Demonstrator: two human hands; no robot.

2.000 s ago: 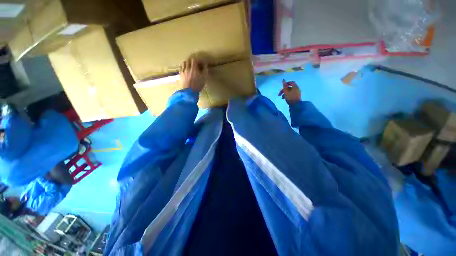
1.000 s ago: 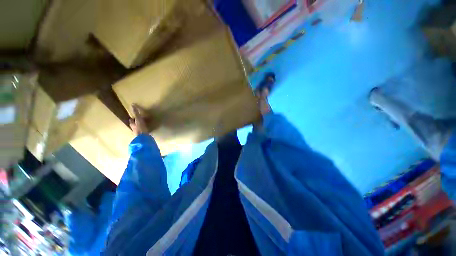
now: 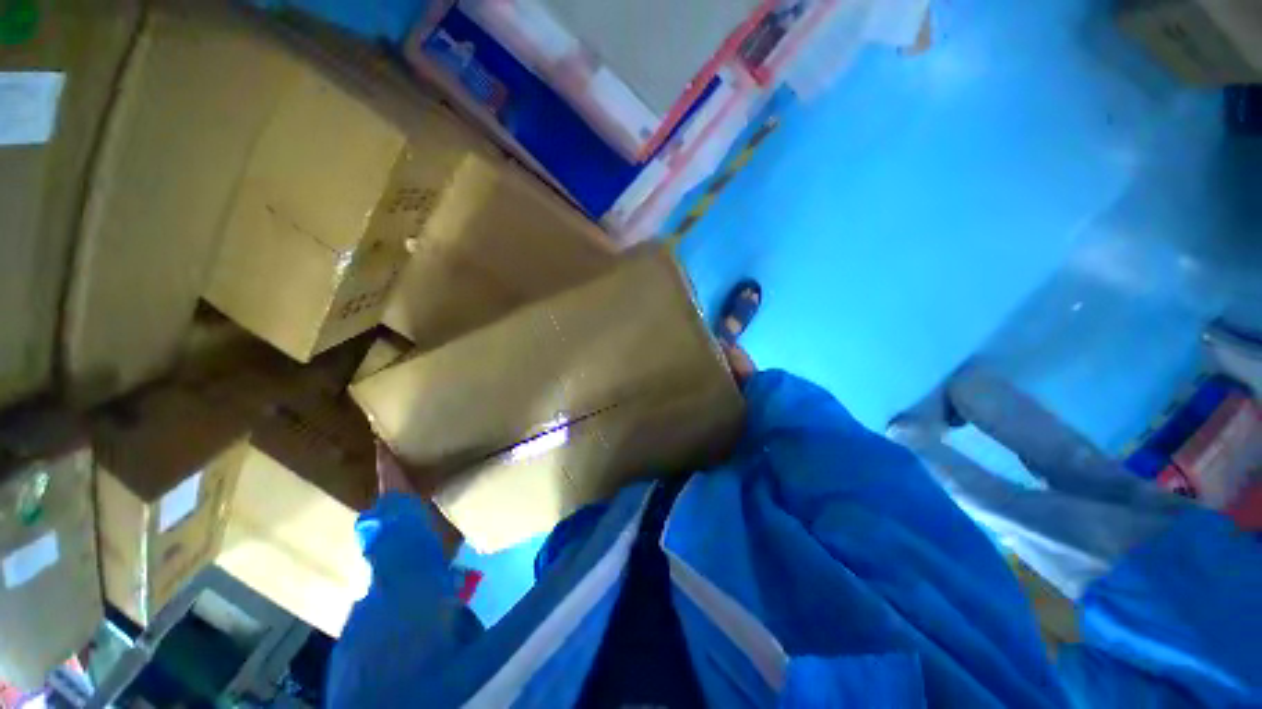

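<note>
A brown cardboard carton is held in front of my body, tilted, with a shiny spot on its top seam. My left hand is at the carton's left side, mostly hidden by its edge and my sleeve. My right hand is at the right side, with only a small part of it showing; the rest is behind the carton and sleeve.
Another carton with dark print stands just beyond. Large cartons with white labels stand at left. A red-edged blue and white stack is at the top. A person's legs and blue sleeve are at right on the blue floor.
The view has turned. My left hand has moved from the carton's top to its left side, and my right hand, free at first, has come to its right side. The carton has come away from the others.
</note>
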